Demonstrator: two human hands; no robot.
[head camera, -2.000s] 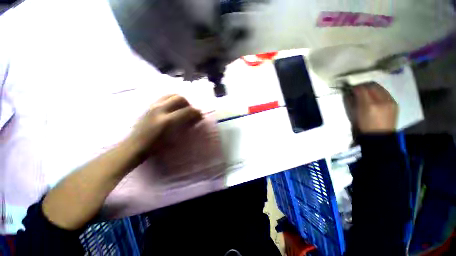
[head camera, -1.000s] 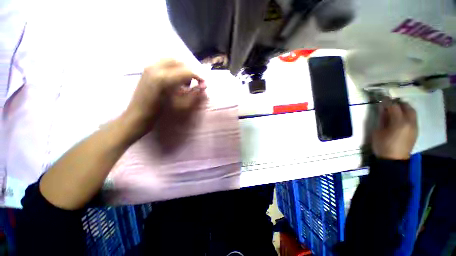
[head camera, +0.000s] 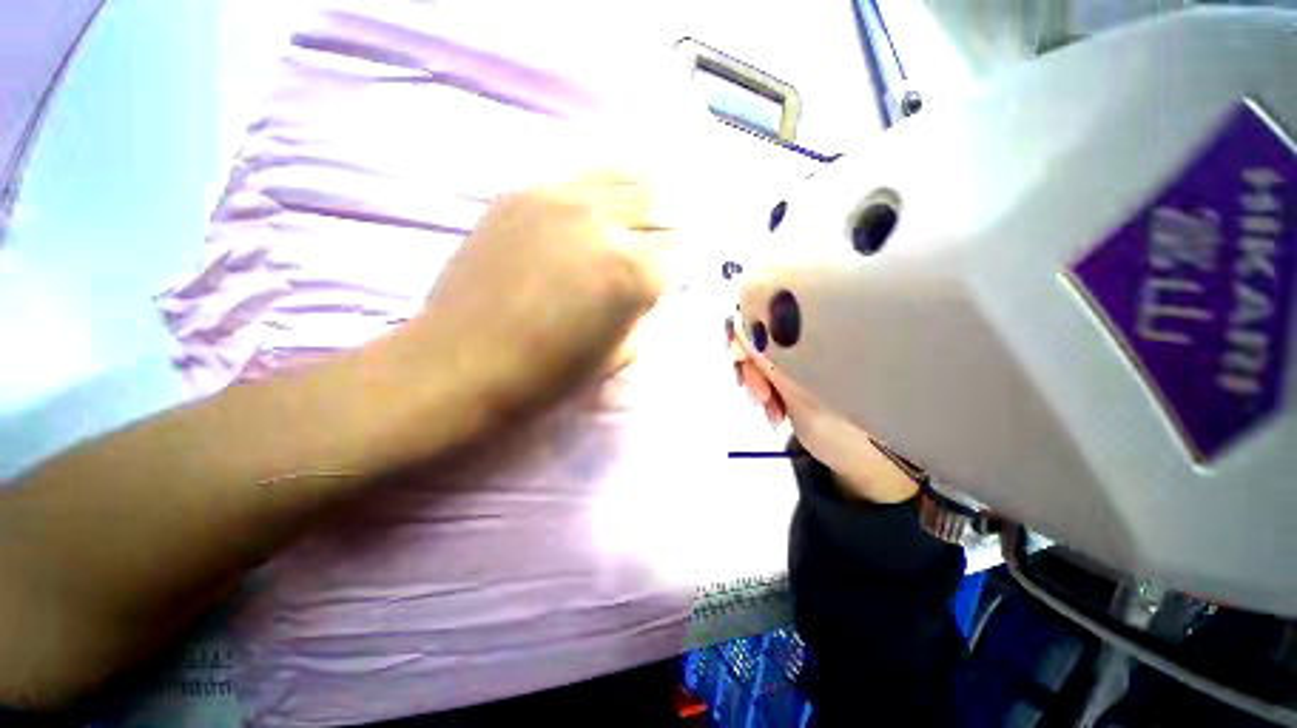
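Observation:
A creased pale pink fabric panel (head camera: 470, 569) lies across the table left of the sewing machine head (head camera: 967, 285). My left hand (head camera: 555, 270) rests on the panel near the bright glare beside the head, its fingers curled down; whether it pinches the cloth is not clear. My right hand (head camera: 839, 441) is mostly hidden behind the machine head; some fingertips and the wrist show below it. The needle area is hidden by the head and the glare.
A ruler scale (head camera: 740, 590) runs along the table's front edge. Blue crates (head camera: 747, 676) stand below the table. A ridged round knob (head camera: 942, 515) and a cable are under the head at the right. A purple HIKARI badge (head camera: 1195, 285) is on the head.
The view has shifted close to the machine head. My right hand has moved left from the table's right side to behind the head. My left hand is on the panel near the head. The phone is out of view.

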